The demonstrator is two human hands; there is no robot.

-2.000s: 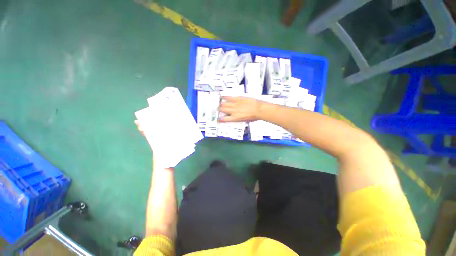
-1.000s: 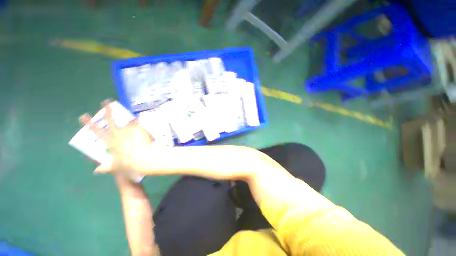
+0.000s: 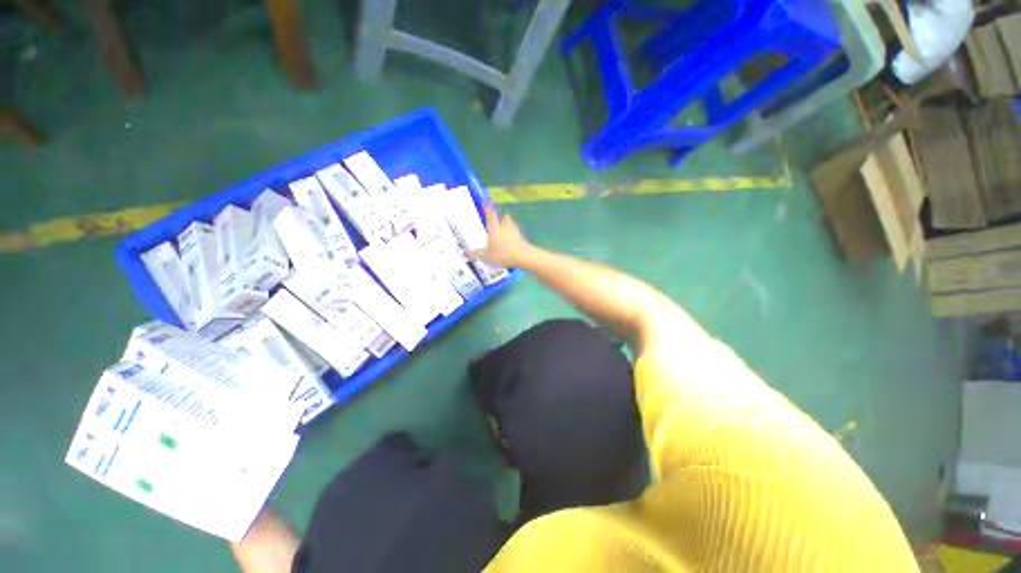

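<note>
A blue tote (image 3: pixel 431 140) on the green floor is full of loose white printed cartons (image 3: pixel 386 293), some upright and some lying flat. My left hand (image 3: pixel 267 545) is at the lower left, mostly hidden beneath a fanned stack of white cartons (image 3: pixel 179 431) with small print and green spots. The stack is held at the tote's near left corner and overlaps it in view. My right hand (image 3: pixel 498 241) is at the tote's right end, touching the rim and the outermost carton; whether it grips either cannot be told.
A blue stool (image 3: pixel 672 106) and grey stool legs (image 3: pixel 448 58) stand beyond the tote. Brown cardboard (image 3: pixel 952 168) is stacked at the right. A yellow floor line (image 3: pixel 672 187) passes behind the tote. My dark-clothed knees are close in front of it.
My right hand has left the held cartons and moved right to the tote's far end. The view has turned, so the tote sits tilted and more brown cardboard shows.
</note>
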